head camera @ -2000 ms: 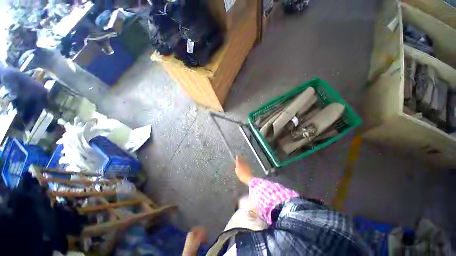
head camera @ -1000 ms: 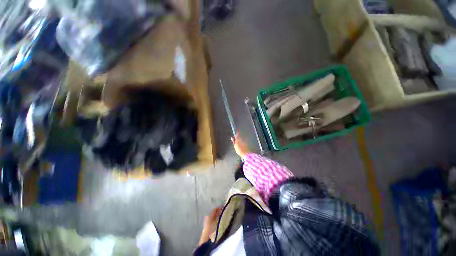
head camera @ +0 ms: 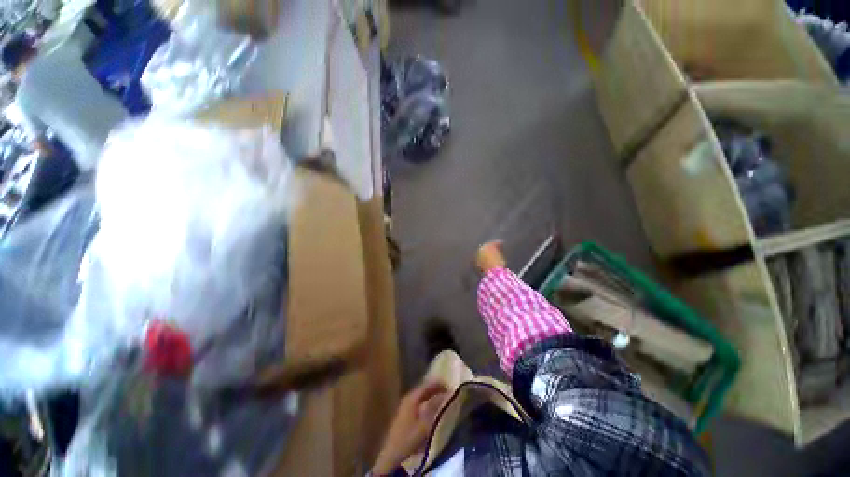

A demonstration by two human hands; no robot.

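My right hand (head camera: pixel 489 254), below a pink checked sleeve, is closed on the trolley handle (head camera: pixel 527 210), a thin grey bar blurred against the floor. The green crate (head camera: pixel 719 359) is tilted at the lower right, partly hidden by my plaid upper sleeve. Beige cut-piece bundles (head camera: pixel 643 326) lie in it, one with a small white ticket. My left hand (head camera: pixel 417 416) is blurred at the bottom, beside the beige edge of my clothing; its fingers are not clear.
Cardboard boxes (head camera: pixel 326 270) with clear plastic bags (head camera: pixel 186 214) stand close on the left. Large open cartons (head camera: pixel 652 121) with dark bags and grey-brown bundles (head camera: pixel 820 307) stand close on the right. A dark plastic-wrapped bag (head camera: pixel 419 107) lies on the floor (head camera: pixel 503 102) ahead.
The view has moved forward between boxes; the dark cloth heap has left view. The green crate has turned and sits lower right. My left hand shows more. My right hand stays on the handle.
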